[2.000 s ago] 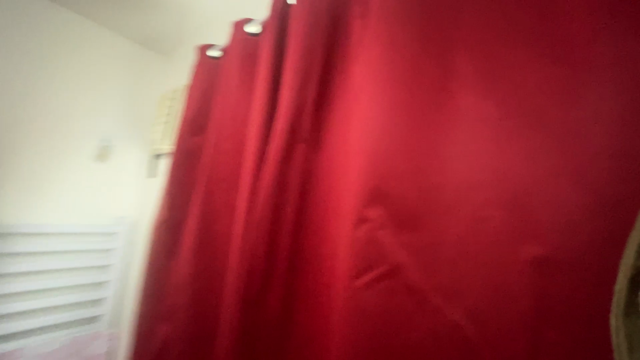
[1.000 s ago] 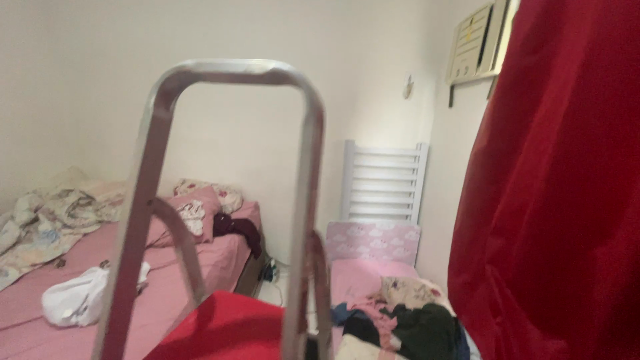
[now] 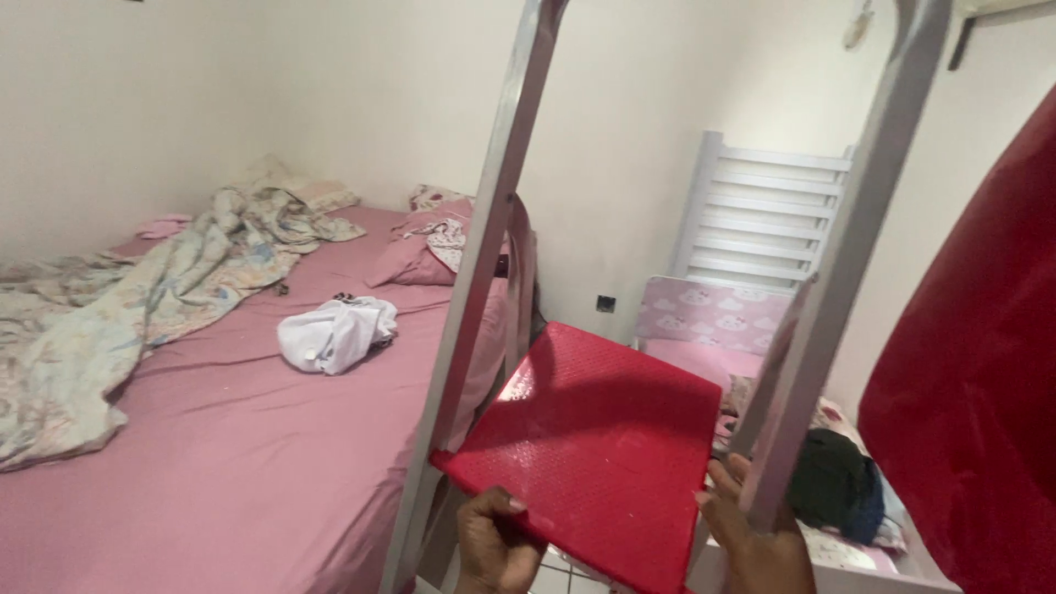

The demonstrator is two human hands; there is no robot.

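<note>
A stepladder with a metal frame (image 3: 850, 239) stands close in front of me, its red plastic step or platform (image 3: 610, 437) tilted between the side rails. My left hand (image 3: 495, 540) grips the near left edge of the red platform, thumb on top and fingers beneath. Around the lower right rail, beside the platform's right edge, is my right hand (image 3: 755, 528); its fingers wrap the rail and touch near the red edge. The ladder's feet are out of view.
Left of the ladder is a bed with a pink sheet (image 3: 247, 495), a rumpled floral cover (image 3: 190, 289) and a white cloth (image 3: 338, 334). A small bed with a cloud-print headboard (image 3: 714, 318), piled clothes (image 3: 833, 487) and a white slatted panel (image 3: 763, 214) stand behind. A red curtain (image 3: 982, 371) hangs at right.
The view has swung from the curtain to the ladder and beds, then down. Both hands have come into view, the left on the red platform and the right on the rail.
</note>
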